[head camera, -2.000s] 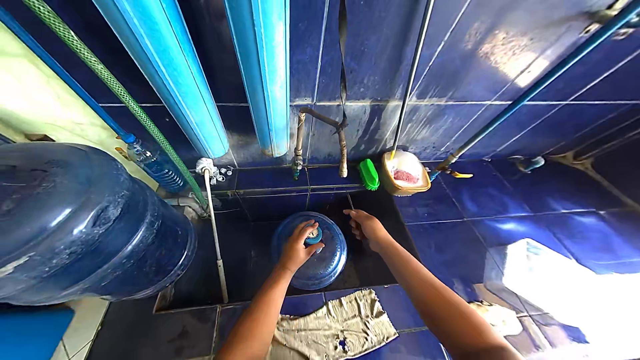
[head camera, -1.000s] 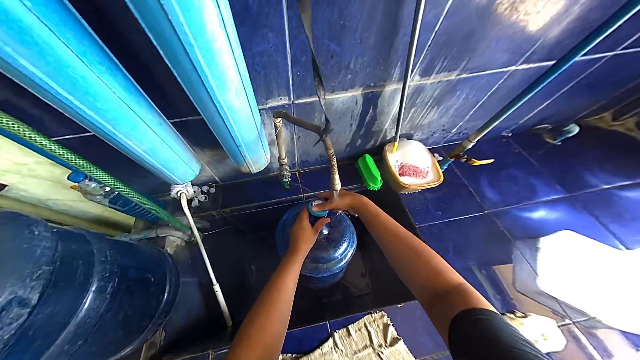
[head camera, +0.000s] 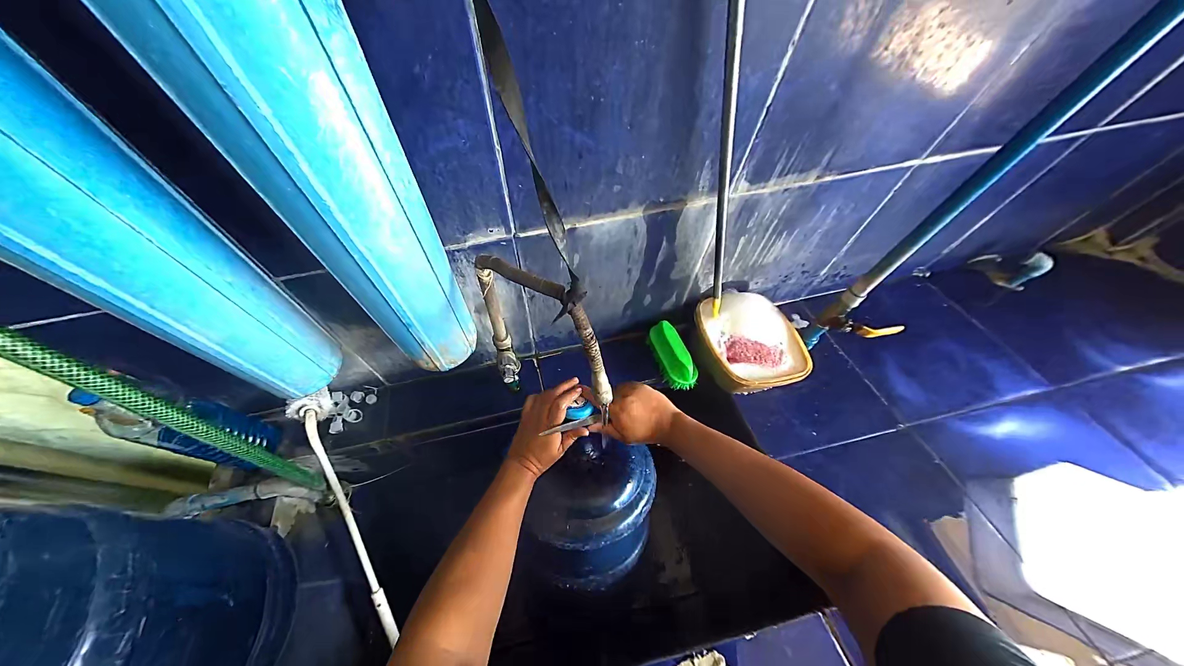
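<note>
A large blue plastic water jug (head camera: 592, 518) stands on the dark ledge below my hands. My left hand (head camera: 546, 430) grips the blue cap (head camera: 580, 410) at the jug's neck. Close beside it on the right, my right hand (head camera: 638, 413) is closed on a knife (head camera: 573, 425), whose thin metal blade lies across the cap. The wrapped spout of a pipe (head camera: 592, 356) comes down just above the neck, between the hands. The neck itself is mostly hidden by my fingers.
A green scrub brush (head camera: 672, 355) and a tub of suds with a pink sponge (head camera: 754, 347) sit right of the spout. Another large blue jug (head camera: 139, 583) stands at lower left. Blue pipes (head camera: 305, 166), a white pipe (head camera: 347, 527) and a yellow-handled valve (head camera: 869, 329) are nearby.
My right hand has moved from the jug's right side to its neck, beside my left hand. The view has shifted closer to the wall, and the knife blade now shows plainly.
</note>
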